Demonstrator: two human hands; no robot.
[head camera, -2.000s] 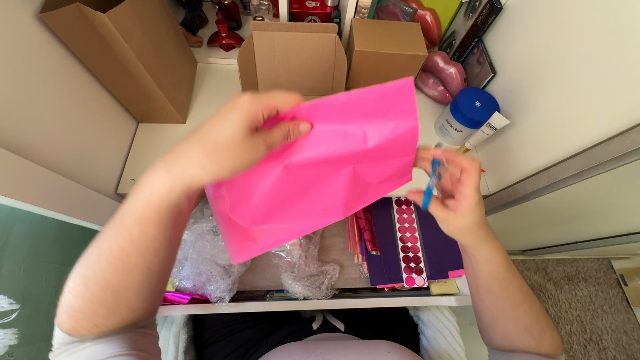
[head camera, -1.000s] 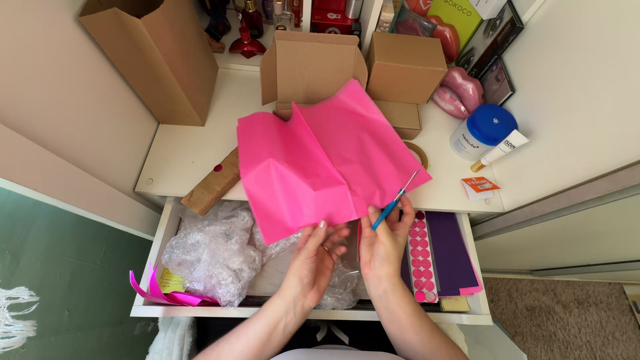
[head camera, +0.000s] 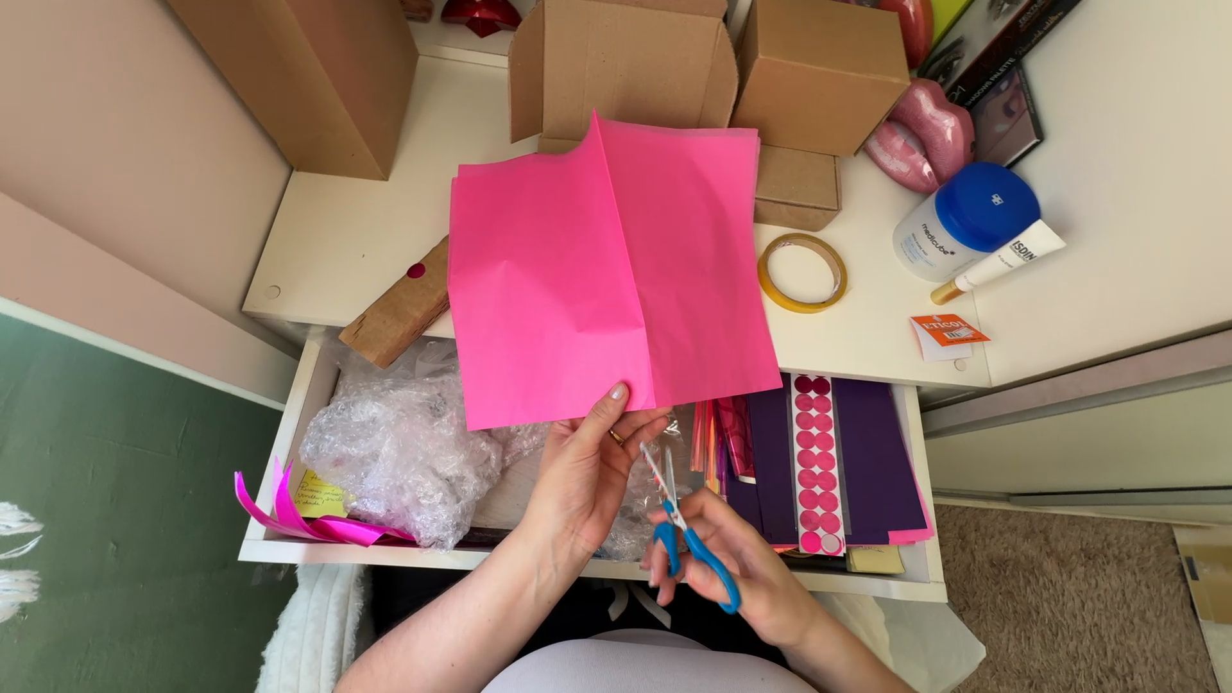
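A creased sheet of pink tissue paper (head camera: 549, 279), folded in layers, spreads over the open drawer and the desk edge. My left hand (head camera: 592, 467) pinches its lower edge between thumb and fingers. Just to the right, my right hand (head camera: 722, 558) holds scissors with blue handles (head camera: 712, 568), fingers in the loops. The blades are slightly apart and point up toward my left hand, below the paper's edge; they do not touch the paper.
The drawer holds bubble wrap (head camera: 395, 452), a strip of pink round stickers (head camera: 816, 462) and purple paper (head camera: 876, 462). On the desk are a tape roll (head camera: 802, 239), cardboard boxes (head camera: 818, 72), a blue-lidded jar (head camera: 987, 207), a tube (head camera: 1011, 258) and a kraft paper piece (head camera: 399, 303).
The scissors have moved from beside the paper's lower edge to below it, their blades now apart. My right hand has come away from the paper; my left hand now pinches its lower edge.
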